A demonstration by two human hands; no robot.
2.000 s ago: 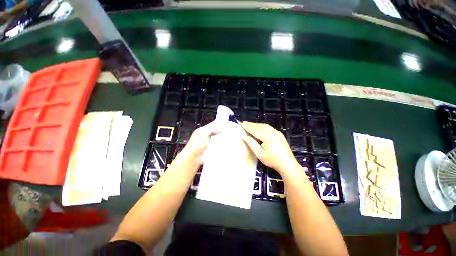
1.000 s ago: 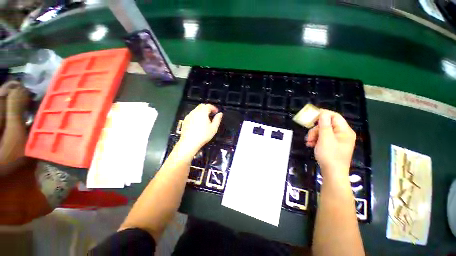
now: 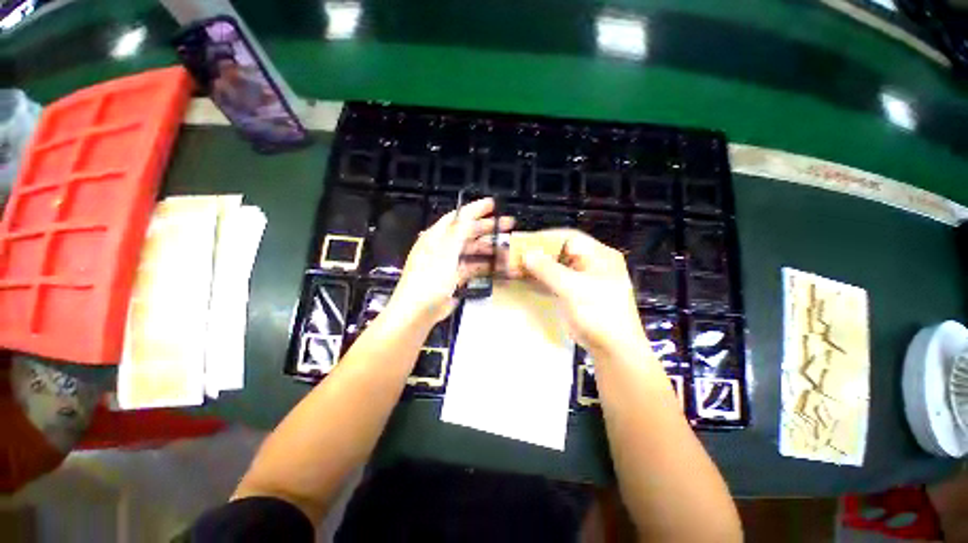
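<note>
My left hand (image 3: pixel 437 263) holds a thin black rectangular frame (image 3: pixel 478 288) upright over the middle of the black blister tray (image 3: pixel 663 228); its fingers show through the opening. My right hand (image 3: pixel 582 278) pinches a small tan adhesive piece (image 3: pixel 522 252) against or very near the frame's right side; contact cannot be told. A white release liner sheet (image 3: pixel 507 371) lies on the tray below both hands, its upper part hidden. A cream square outline (image 3: pixel 341 251) shows in a left pocket, and several more lie in the front row.
Orange-red divided tray (image 3: pixel 90 212) at far left, with white adhesive sheets (image 3: pixel 170 308) beside it. A smartphone (image 3: pixel 242 85) leans on a metal post behind. Right of the tray lies a pale sheet with tan scraps (image 3: pixel 824 366), then a white fan (image 3: pixel 934 387).
My left hand now holds a black frame. My right hand has brought the tan piece leftward to it. The camera view has shifted, and the liner's black pads are no longer visible.
</note>
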